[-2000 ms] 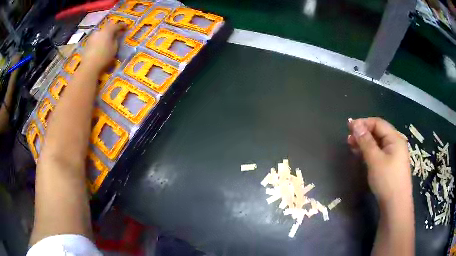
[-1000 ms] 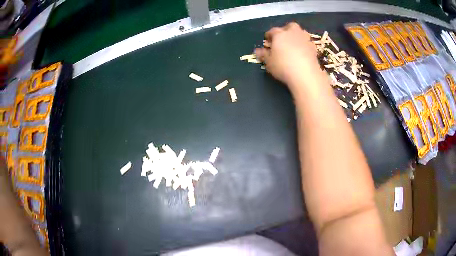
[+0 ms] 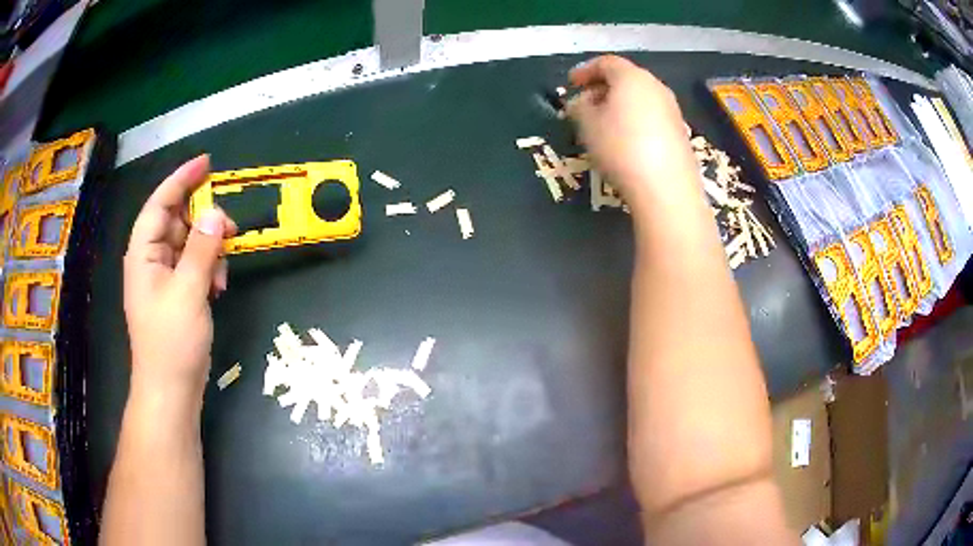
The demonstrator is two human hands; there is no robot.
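My left hand (image 3: 176,256) holds a yellow-orange housing (image 3: 299,222) by its left end, above the dark bench. The housing's rectangular window is near my fingers and its round hole is at the right end. My right hand (image 3: 619,117) is above the upper part of the right-hand pile (image 3: 726,192), with a small, blurred dark and pale piece at its fingertips. Whether it is gripped is unclear. A near strip pile (image 3: 331,379) of cream strips lies in front of me. Several loose strips (image 3: 440,199) lie right of the housing.
The left parts tray (image 3: 30,341) of yellow housings is at the left edge. The right parts tray (image 3: 795,203) lies beyond the right-hand pile. A pale metal rail (image 3: 256,103) runs along the bench's far side. An open cardboard box (image 3: 802,448) is below right.
My left hand has come from the left tray to over the bench, now with a housing. My right hand moved to the right-hand pile and has lifted slightly. The view has turned right since the oldest frame.
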